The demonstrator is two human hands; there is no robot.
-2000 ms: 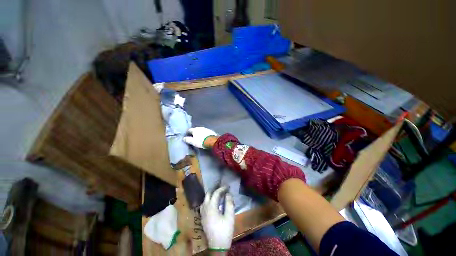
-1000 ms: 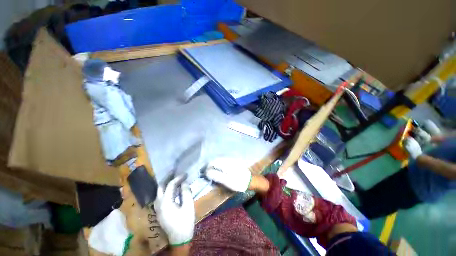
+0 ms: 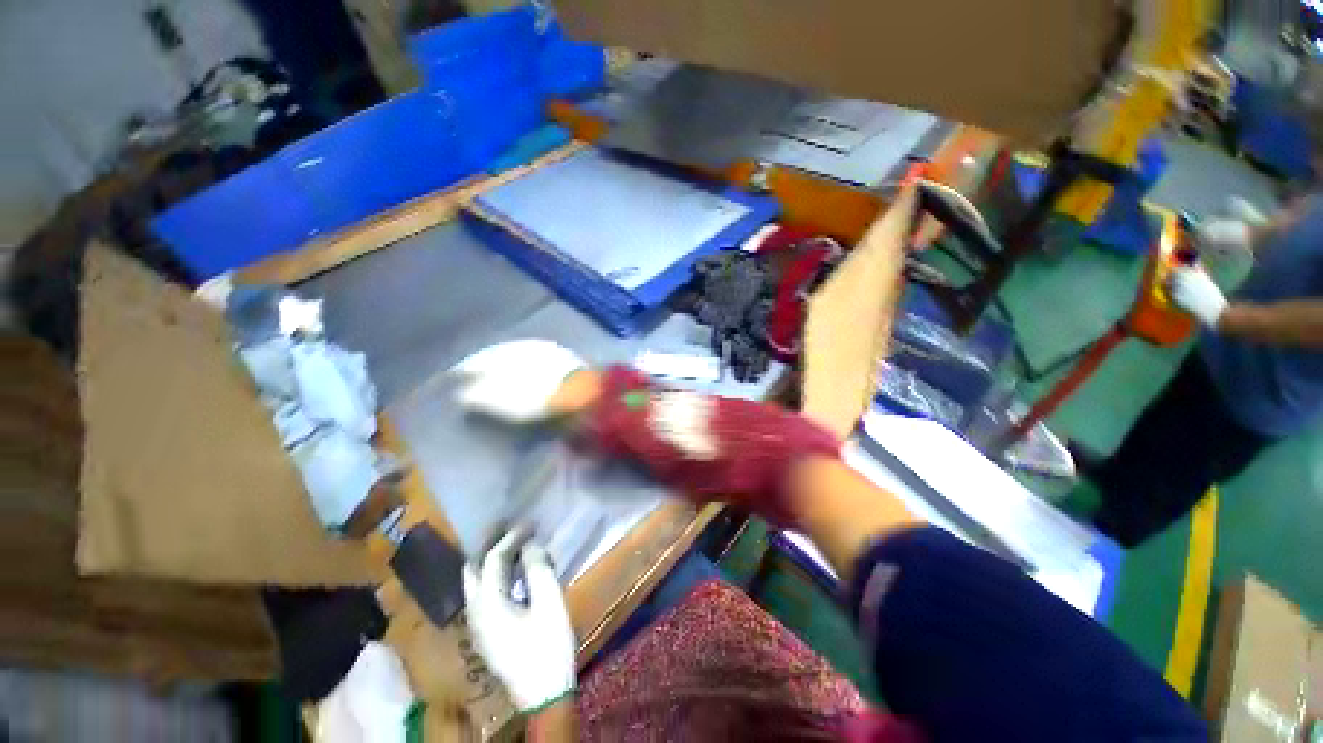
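My left hand, in a white glove, is at the table's front left edge. Its curled fingers seem to hold a small grey metal plate, tilted and blurred. My right hand, also gloved, is blurred over the middle of the metal table top, ahead of my left hand. Its fingertips point left, and whether it holds anything is unclear. Pale plates lie near the front edge, partly under my right sleeve. Another light plate lies beyond my right forearm.
A blue-edged stack stands at the back right, beside striped cloth and red cloth. Pale blue rags and a dark pad line the left edge. Cardboard flaps flank the table. A person stands at right.
My right hand has moved from the front edge forward over the table. The thin strip beside the blue stack one second ago no longer shows. My left hand stays near the front edge; the view has shifted.
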